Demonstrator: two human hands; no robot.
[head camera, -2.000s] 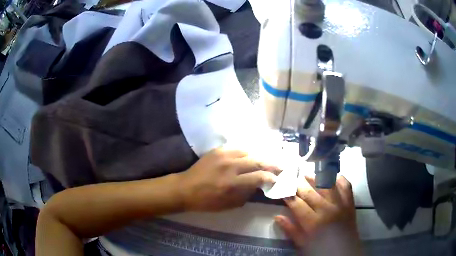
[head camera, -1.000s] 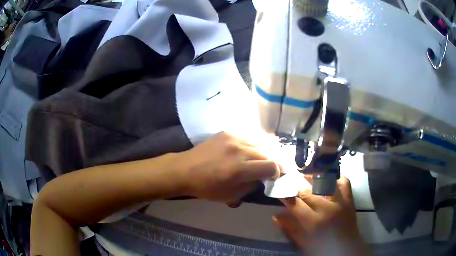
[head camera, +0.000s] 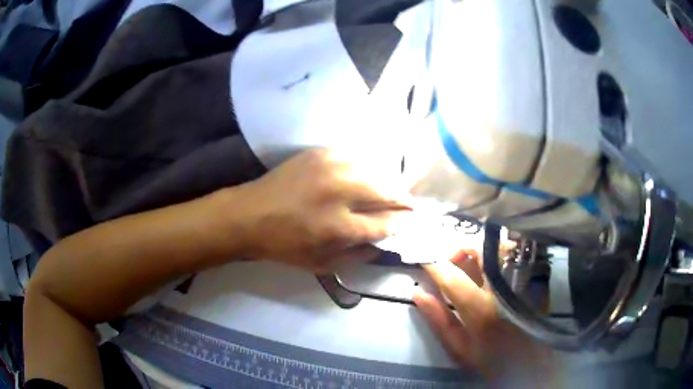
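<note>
A light grey-blue cloth piece (head camera: 285, 95) with a short dark mark lies on dark brown cloth (head camera: 152, 140), left of the white sewing machine head (head camera: 486, 114). My left hand (head camera: 315, 209) pinches the light cloth's edge just left of the needle area. My right hand (head camera: 486, 327) is blurred, its fingertips touching the cloth's near corner below the machine head; whether they grip it is unclear. Lamp glare and the head hide the needle and presser foot.
A shiny metal loop (head camera: 653, 251) stands on the head's front. A thin dark bent rod (head camera: 372, 293) lies on the white table in front of the hands. A grey ruler strip (head camera: 251, 365) runs along the near edge. More dark and light cloth is heaped at the far left.
The view has shifted closer to the machine, whose head now appears larger and further right. The bent rod has come into view. Both hands remain at the cloth edge.
</note>
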